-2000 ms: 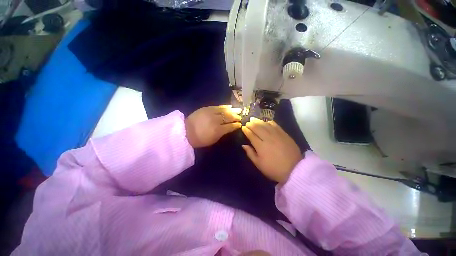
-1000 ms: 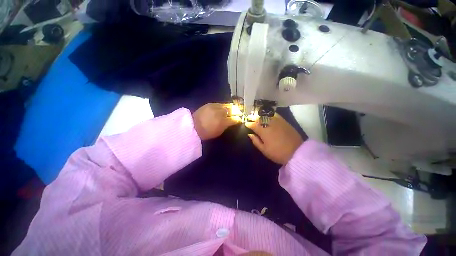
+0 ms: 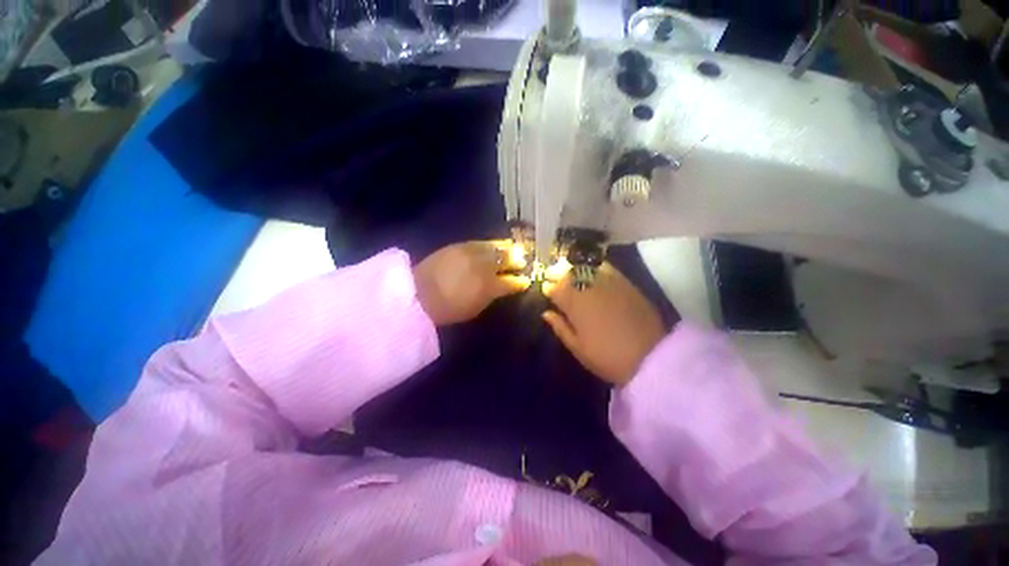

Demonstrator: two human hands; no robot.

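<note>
A large dark garment piece (image 3: 443,381) covers the machine bed and my lap. Gold embroidery (image 3: 575,484) shows on it near my shirt front. My left hand (image 3: 465,282) lies on the cloth just left of the presser foot (image 3: 539,272), fingertips close to it. My right hand (image 3: 603,321) lies on the cloth just right of the foot, its fingertips partly under the machine head. The lamp glare at the fingertips hides the seam and needle point. Both hands press flat on the cloth.
The off-white sewing machine (image 3: 708,144) fills the upper right. A black phone (image 3: 755,287) lies on the bed at right. Blue fabric (image 3: 133,260) lies at left. A clear plastic bag (image 3: 409,33) is behind the machine. A dark tool or cable (image 3: 852,405) lies at lower right.
The view has shifted, so the machine head sits lower in the picture. The gold embroidery has come into view on the cloth near my lap. Both hands stay beside the foot.
</note>
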